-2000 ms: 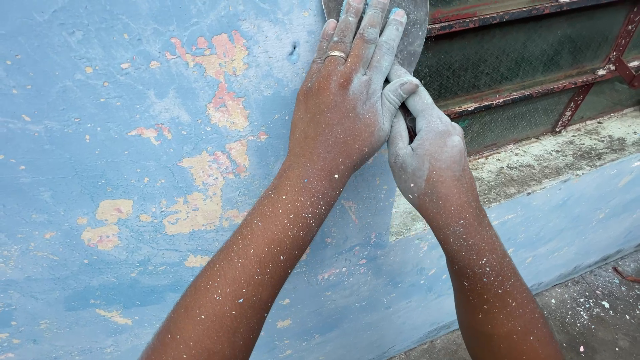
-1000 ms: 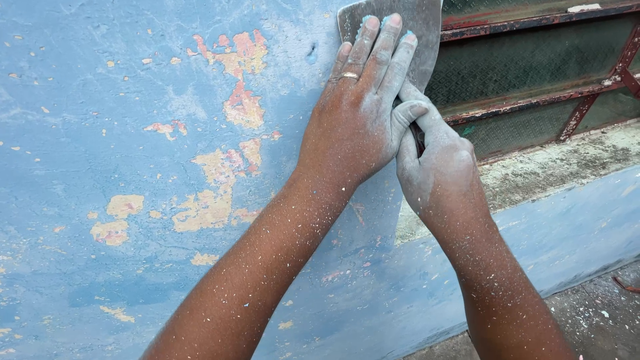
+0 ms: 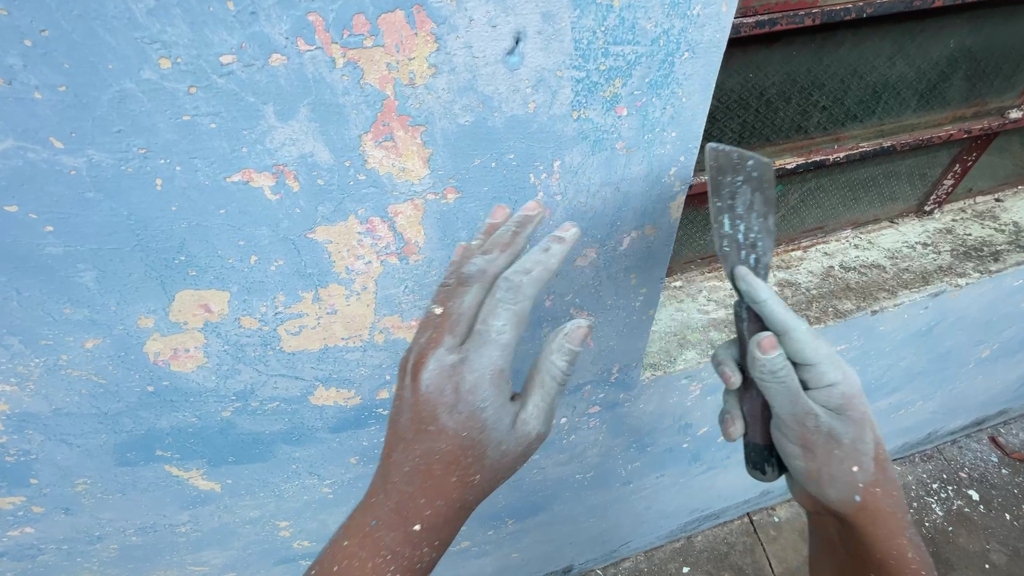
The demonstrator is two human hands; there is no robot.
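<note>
My right hand [image 3: 808, 400] grips the dark handle of a scraper [image 3: 742, 212], its broad metal blade pointing up and speckled with paint bits. The index finger lies along the base of the blade. To the left, my left hand [image 3: 484, 352] holds nothing, fingers spread, in front of the blue painted wall [image 3: 264, 432]; whether it touches the wall I cannot tell. Pale dust coats both hands. Cream and pink patches [image 3: 340, 316] show where the blue paint has flaked. A small hole [image 3: 514, 50] marks the wall above my left hand.
Right of the wall's edge is a window of textured glass [image 3: 808, 80] with rusty red metal bars [image 3: 896, 142]. Below it runs a rough, chipped sill [image 3: 864, 256]. Paved ground [image 3: 960, 496] with scattered paint flakes lies at the lower right.
My hands, together on the scraper one second ago, are now apart. The left has let go and lowered; the right has moved right and down with the scraper, whose blade is away from the wall.
</note>
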